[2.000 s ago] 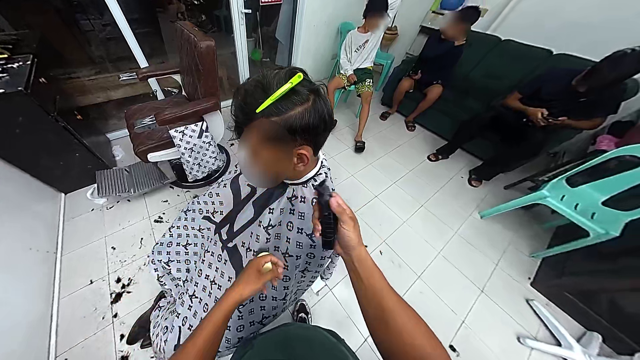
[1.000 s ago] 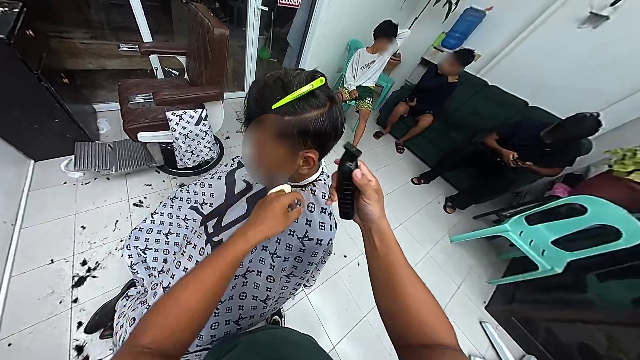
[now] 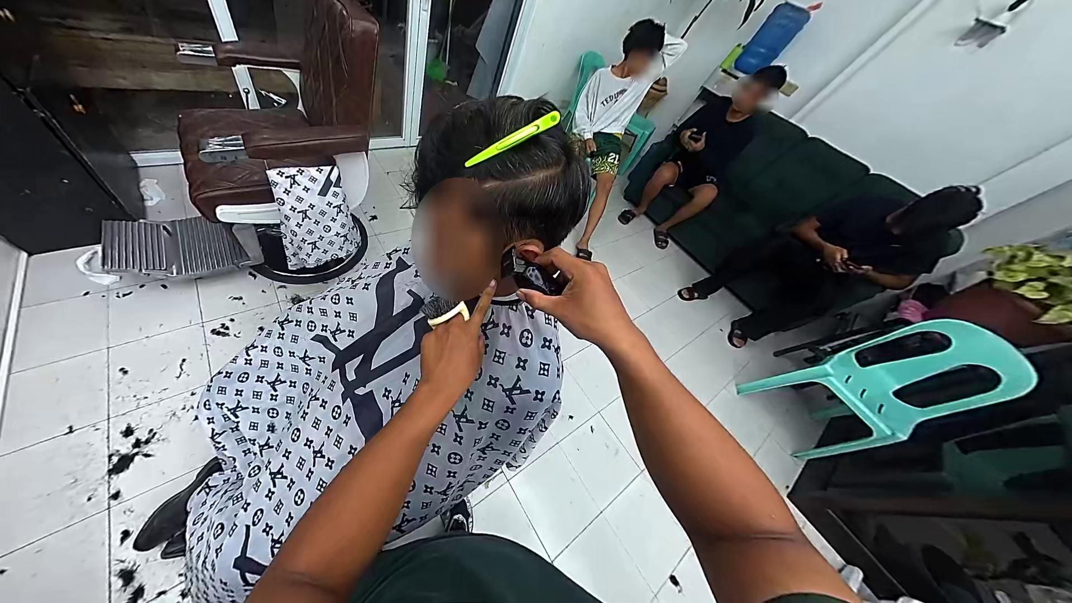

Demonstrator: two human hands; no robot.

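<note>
A person sits under a white patterned barber cape, with a neon yellow-green hair clip in the dark hair. My right hand grips a black hair clipper against the side of the head, just by the ear. My left hand holds a small brush with dark bristles and a pale handle; its extended index finger points up at the jaw, close to the clipper. The face is blurred, and the clipper's blade is partly hidden at the ear.
A brown barber chair with a metal footrest stands at back left. Several people sit at back right, on a green sofa and a chair. A turquoise plastic chair is at right. Cut hair lies on the tiles.
The clipper in my right hand has moved from beside the neck to the ear. My left hand has risen from the cape to the jaw, its index finger now extended.
</note>
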